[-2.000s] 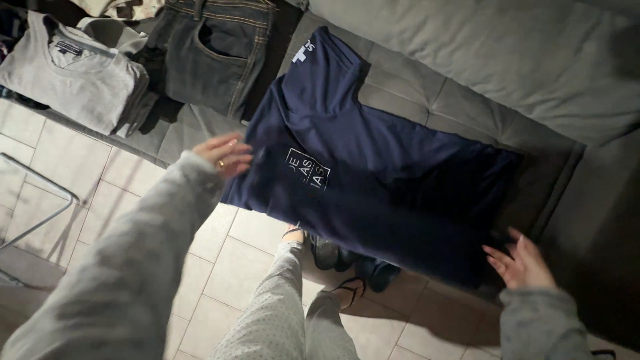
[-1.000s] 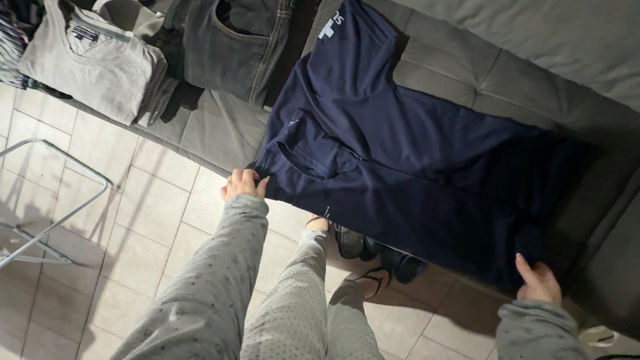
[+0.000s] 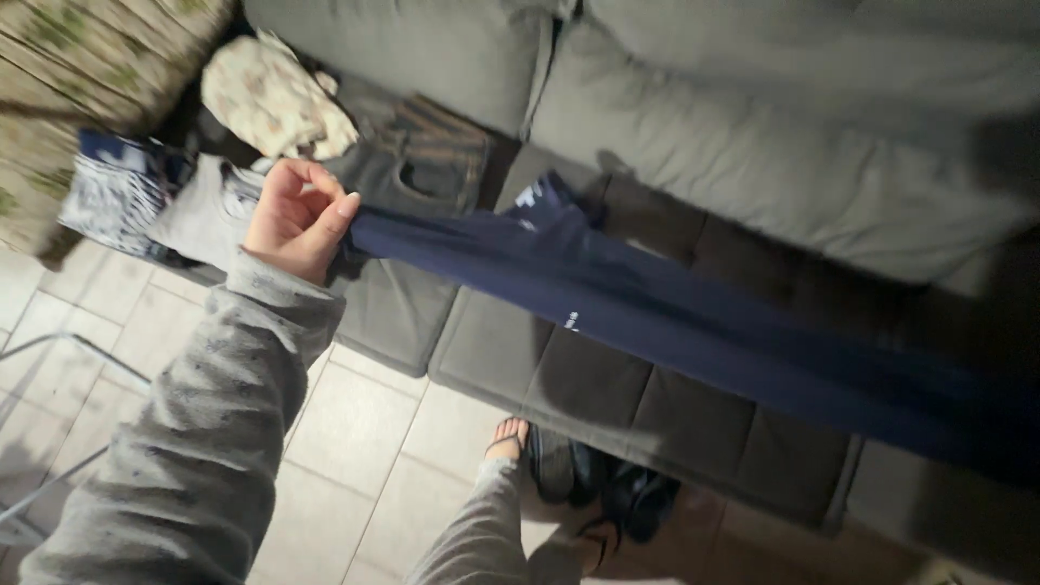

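Note:
My left hand (image 3: 301, 219) pinches one end of a navy blue T-shirt (image 3: 650, 309) between thumb and fingers. The shirt is stretched into a long, narrow, blurred band that runs to the right edge of the view, over the sofa seat. Small white print shows on its lower side, and a part with a white mark stands up behind it. My right hand is out of view, so the shirt's far end cannot be told. Behind my left hand lie folded dark jeans (image 3: 439, 162) and a light grey top (image 3: 203, 211).
The grey sofa (image 3: 487, 341) has large back cushions (image 3: 747, 122). At the left are a cream patterned cloth (image 3: 268, 97), patterned folded clothes (image 3: 114, 195) and a leaf-patterned cover (image 3: 73, 73). Dark shoes (image 3: 561, 471) stand under the sofa. A metal frame (image 3: 106, 361) is at left.
The shirt, spread on the sofa in the earlier frames, is now raised and drawn into a narrow band. My right hand has gone out of view. The view has shifted to take in more sofa.

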